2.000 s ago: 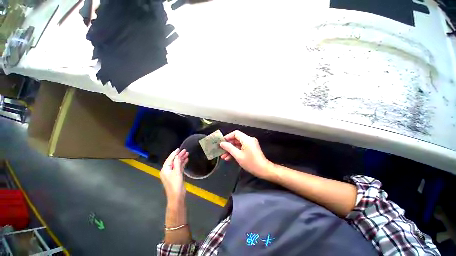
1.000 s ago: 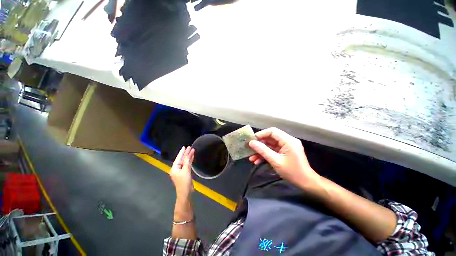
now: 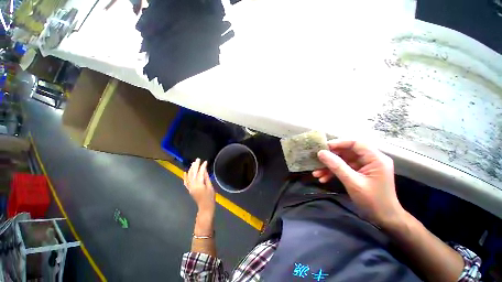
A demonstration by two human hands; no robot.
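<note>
A grey-beige rough block [image 3: 303,151], roughly square with dark specks, is pinched between the thumb and fingers of my right hand [image 3: 360,173] in front of the table's front edge. My left hand [image 3: 199,184] holds nothing. Its fingers are slightly apart, and it is beside the left rim of a round dark waste bin [image 3: 257,172] with a pale rim. The bin stands below the table edge, to the left of the block.
The white table [image 3: 286,66] carries a black panel stack [image 3: 181,41] at left and black pieces [image 3: 462,15] at upper right. Under it are a cardboard box [image 3: 129,118] and a blue crate [image 3: 172,132]. A red crate [image 3: 28,194] stands on the floor at left.
My right hand has moved the block right, away from the bin, and raised it nearer the camera. My left hand's fingers have spread a little. The view has shifted, so table and bin appear displaced.
</note>
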